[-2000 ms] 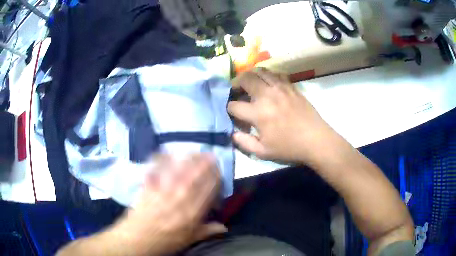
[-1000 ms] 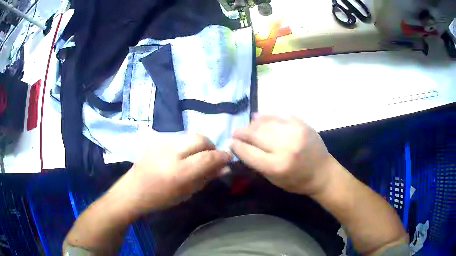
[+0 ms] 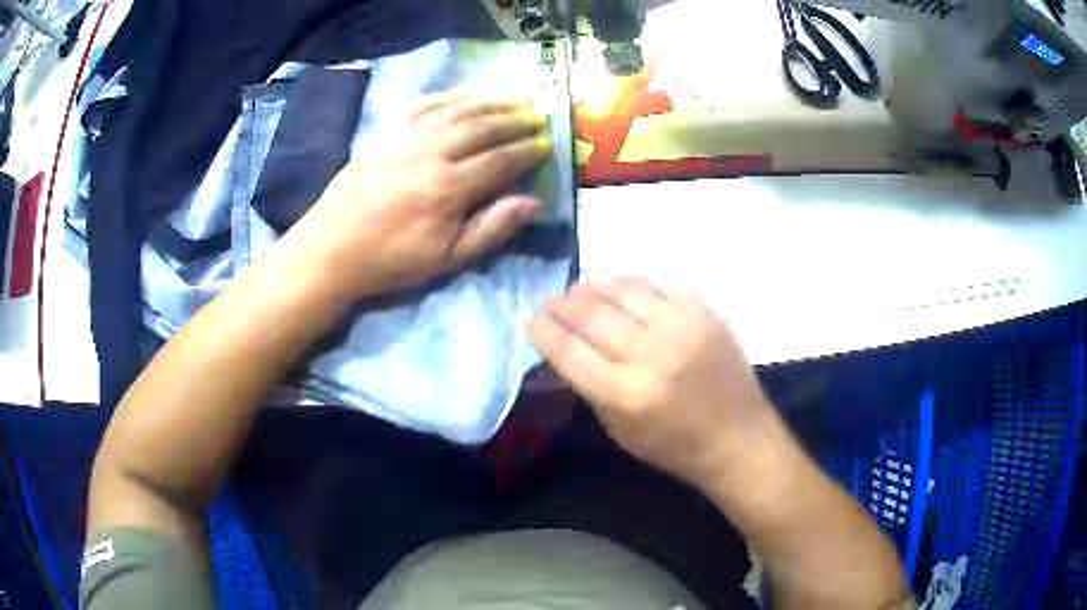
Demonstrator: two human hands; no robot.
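Observation:
The pale grey-blue panel (image 3: 417, 358) with dark strips lies over the dark garment body (image 3: 179, 107), its right edge running up to the presser foot and needle (image 3: 551, 48). My left hand (image 3: 459, 179) lies spread on the panel just below the needle, pressing it to the bed, fingers a little apart. My right hand (image 3: 644, 358) pinches the panel's right edge near the table's front edge; the fingertips are partly blurred. The panel's lower corner hangs over the table edge.
Black-handled scissors (image 3: 825, 54) lie on the cream machine bed behind red-orange tape (image 3: 679, 169). The machine arm with a blue display (image 3: 1042, 49) is at upper right. Blue mesh baskets (image 3: 989, 477) stand below the white table (image 3: 811, 262). A red strip (image 3: 26, 236) is at far left.
My left hand has moved up from the front edge onto the panel near the needle. My right hand stays near the lower right edge. The panel's lower part has swung out over the table edge.

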